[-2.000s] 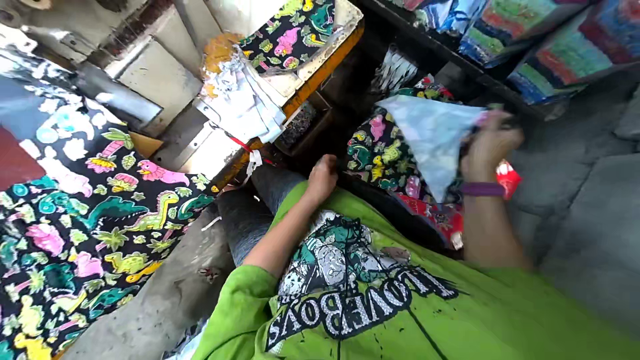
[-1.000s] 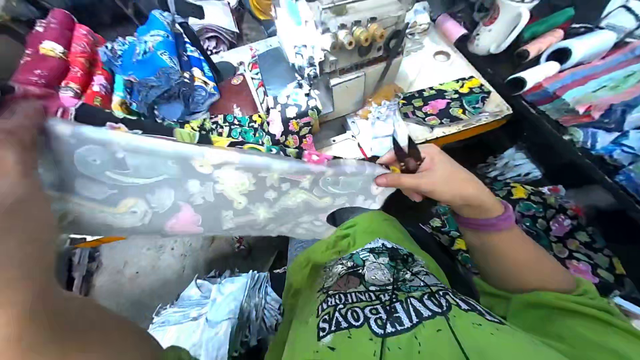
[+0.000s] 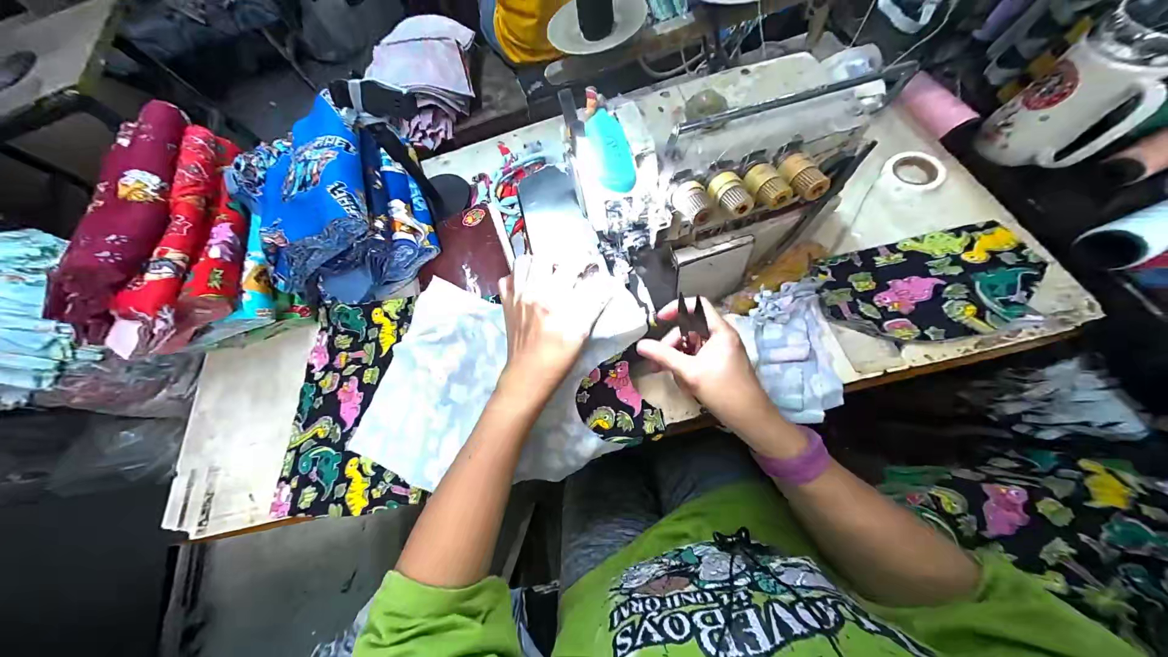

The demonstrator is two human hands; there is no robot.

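Note:
My left hand (image 3: 550, 319) lies flat on a pale fabric piece (image 3: 447, 383), wrong side up, close to the needle area of an overlock sewing machine (image 3: 630, 196). In my right hand (image 3: 701, 356) are dark thread snips (image 3: 692, 324), blades pointing up, held just right of the presser area; the fingertips are near the fabric's edge. Black dinosaur-print fabric (image 3: 342, 411) shows under and left of the pale piece, and a curved dinosaur-print part (image 3: 625, 401) lies between my hands.
Rolled printed fabrics (image 3: 123, 214) and blue bundles (image 3: 315, 192) stand at the left. A folded dinosaur-print piece (image 3: 931, 278) lies on the table's right, beside pale fabric strips (image 3: 794, 351). A tape roll (image 3: 915, 171) and thread cones (image 3: 935, 105) are behind. More dinosaur fabric (image 3: 1049, 511) is at lower right.
The pale fabric, stretched between both hands one second ago, now lies on the table at the machine. My left hand has moved right onto it. My right hand still holds the snips.

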